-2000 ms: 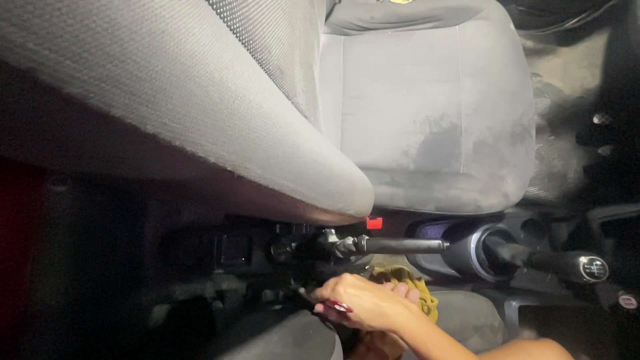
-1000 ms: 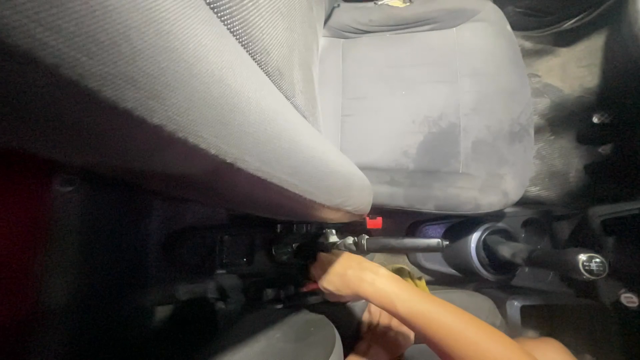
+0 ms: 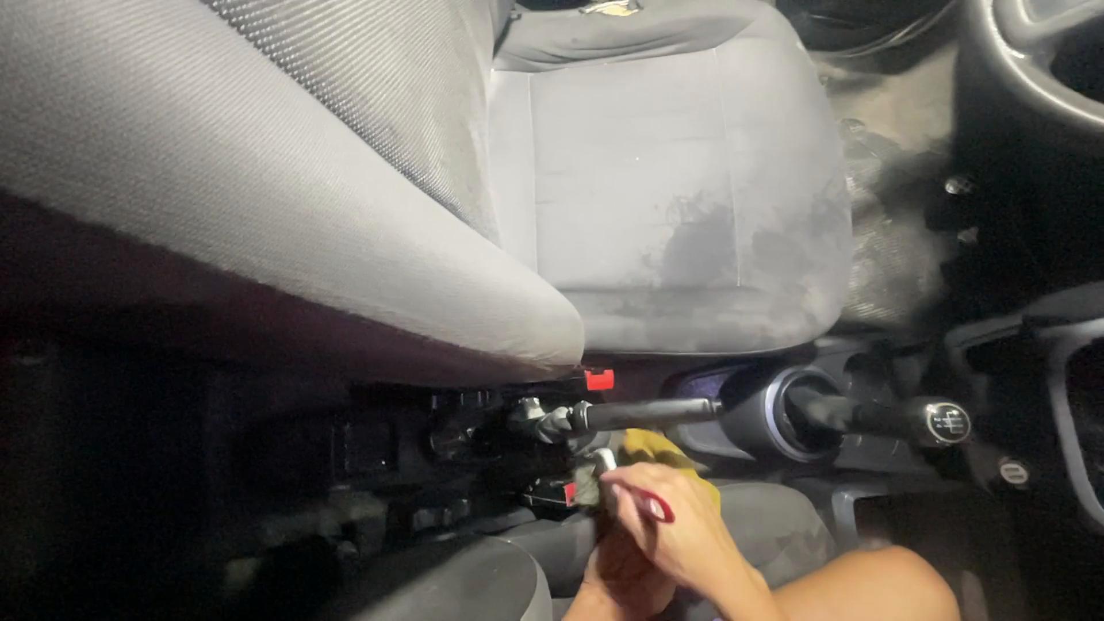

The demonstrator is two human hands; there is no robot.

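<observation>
Near the bottom centre, my right hand (image 3: 677,526) is closed around a small red-handled tool (image 3: 660,506), whose exact kind I cannot tell. A pale, blurred piece shows just beyond its fingertips. My left hand (image 3: 625,576) is below and partly behind the right one, with its fingers hidden. A yellow cloth (image 3: 660,448) lies bunched just behind the right hand, beside the handbrake lever (image 3: 647,412). A seat belt buckle (image 3: 552,494) with a red button is left of the fingertips.
A grey fabric car seat (image 3: 638,190) with dark stains fills the top. Another red-buttoned buckle (image 3: 599,379) sits at its edge. To the right are the gear lever knob (image 3: 947,423) and steering wheel (image 3: 1009,69). Below is a second grey seat (image 3: 776,513).
My right hand has drawn back from the base of the handbrake lever, down and to the right. The yellow cloth and the red handle show more than a second ago.
</observation>
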